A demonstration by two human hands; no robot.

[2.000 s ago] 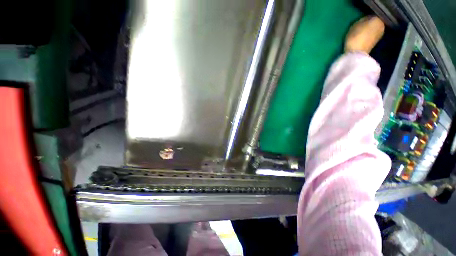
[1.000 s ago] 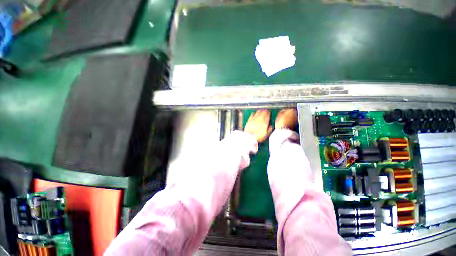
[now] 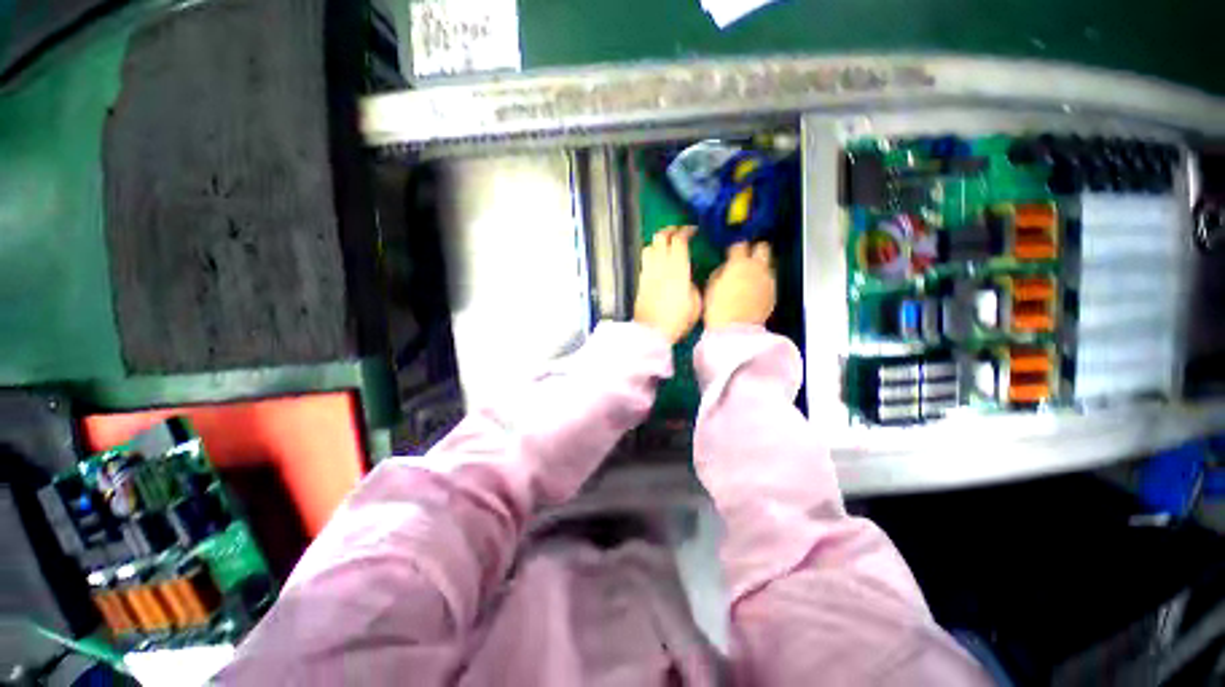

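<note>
My left hand (image 3: 668, 285) and my right hand (image 3: 739, 285) are bare and close together, reaching down between the conveyor rails over a green sheet (image 3: 681, 383). Their fingertips are blurred, so I cannot tell whether they hold anything. A blue item with a yellow part (image 3: 755, 195) lies just beyond my fingers, beside a pale crumpled thing (image 3: 699, 168). Right of my hands, a populated circuit board (image 3: 978, 275) with orange coils sits in a silver-grey carrier (image 3: 822, 289) on the conveyor.
The far conveyor rail (image 3: 605, 97) crosses beyond my hands. A steel plate (image 3: 511, 255) is at their left. Further left are a dark foam block (image 3: 222, 188), a red-orange mat (image 3: 302, 450) and another circuit board (image 3: 155, 523). A white paper (image 3: 466, 34) lies on the green bench.
The view has shifted, so the rail and bench sit higher. My hands are closer together and nearer my body, away from the far rail. The blue and yellow item now shows beyond them.
</note>
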